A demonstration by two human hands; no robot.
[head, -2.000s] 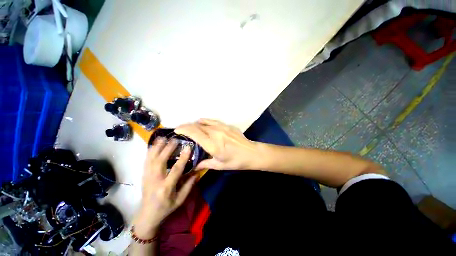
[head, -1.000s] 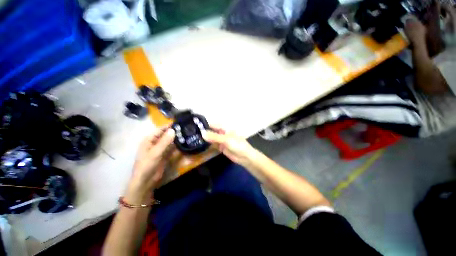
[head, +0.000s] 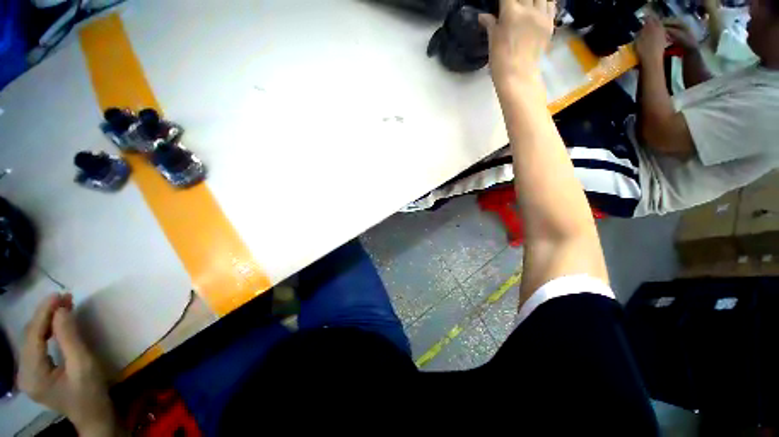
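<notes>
My right hand (head: 521, 43) is stretched out to the top of the view, beside a black round unit (head: 462, 41). Its fingertips are cut off by the edge, so I cannot tell whether it holds anything. My left hand (head: 64, 367) is low at the left, fingers apart, with nothing visible in it. Several camera modules (head: 178, 162) with black lens barrels upward stand on and beside the orange tape (head: 175, 218). One module (head: 102, 170) stands a little apart to the left.
Black housings (head: 12, 243) are cut off by the left edge. A person (head: 709, 128) in a light shirt sits at the right, hands near black units (head: 602, 26). A red stool (head: 504, 212) is under the bench. Cardboard boxes (head: 726, 226) stand at the right.
The black housing has left the space between my hands. My right hand has moved far forward and right; my left hand has moved left and opened. The view has shifted right.
</notes>
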